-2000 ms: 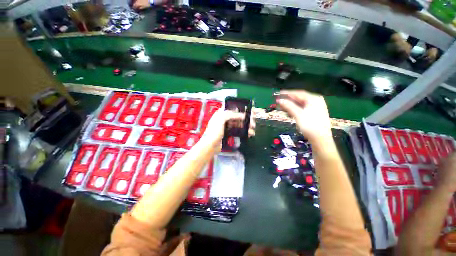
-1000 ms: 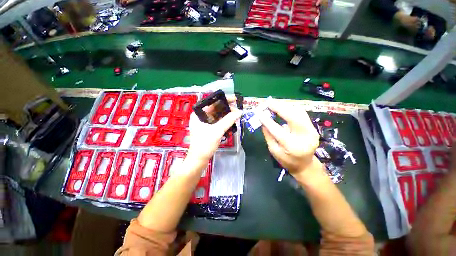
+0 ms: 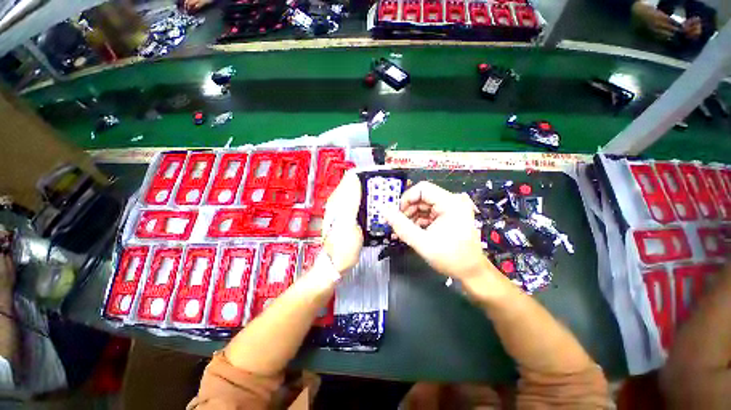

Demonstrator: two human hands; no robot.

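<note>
A black front housing (image 3: 362,182) stands upright in my left hand (image 3: 345,220), just right of the tray's red housings. A pale keypad (image 3: 385,198) with a grid of dark marks lies in the housing. My right hand (image 3: 441,228) is at the housing's right side, with the thumb on the lower part of the keypad and the other fingers curled. I cannot see anything held in the right hand. The parts tray (image 3: 357,330) holds rows of red housings (image 3: 232,280) to the left, partly behind my left forearm.
A pile of small loose parts (image 3: 521,232) lies right of my right hand. A second stack with red housings (image 3: 664,244) is at the right, beside another person's arm (image 3: 701,320). Part-assembled phones (image 3: 392,74) lie on the green belt (image 3: 296,122) beyond the taped edge (image 3: 481,160).
The keypad has moved from my right fingers into the black housing. My left hand has turned the housing upright and moved it right. The right hand has come in close beside it.
</note>
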